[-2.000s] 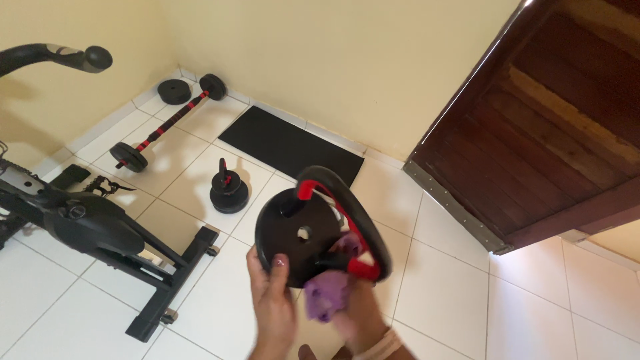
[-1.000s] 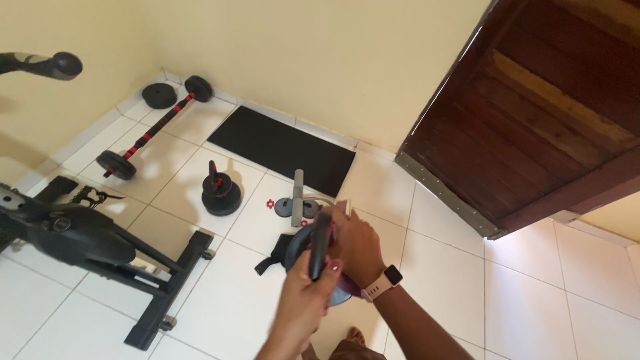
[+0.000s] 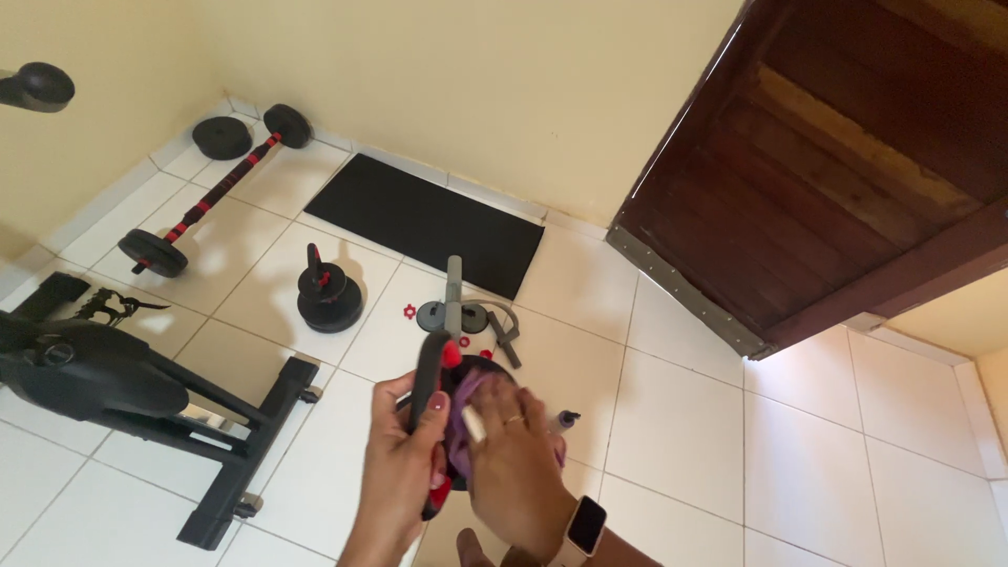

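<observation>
My left hand (image 3: 405,453) grips a black and red handle (image 3: 429,378) fixed to a round black plate, held up in front of me. With a purple cloth (image 3: 465,425) under its fingers, my right hand (image 3: 516,457) presses on the face of the plate, and it wears a watch. The hands and cloth hide much of the plate. On the floor just beyond are grey and black exercise parts (image 3: 453,287), a grey strap or cord, and small red star-shaped nuts (image 3: 410,312). A bottle top (image 3: 567,417) shows right of my right hand.
A kettlebell-style weight (image 3: 331,303) stands on the tiles. Further back lie a barbell (image 3: 224,185), a black weight plate (image 3: 222,138) and a black mat (image 3: 425,220) along the wall. An exercise bike (image 3: 102,366) is at left, a wooden door (image 3: 819,165) at right.
The handled plate has turned from facing me to nearly edge-on. My right hand, with the purple cloth, has moved from beside the handle onto the plate's face.
</observation>
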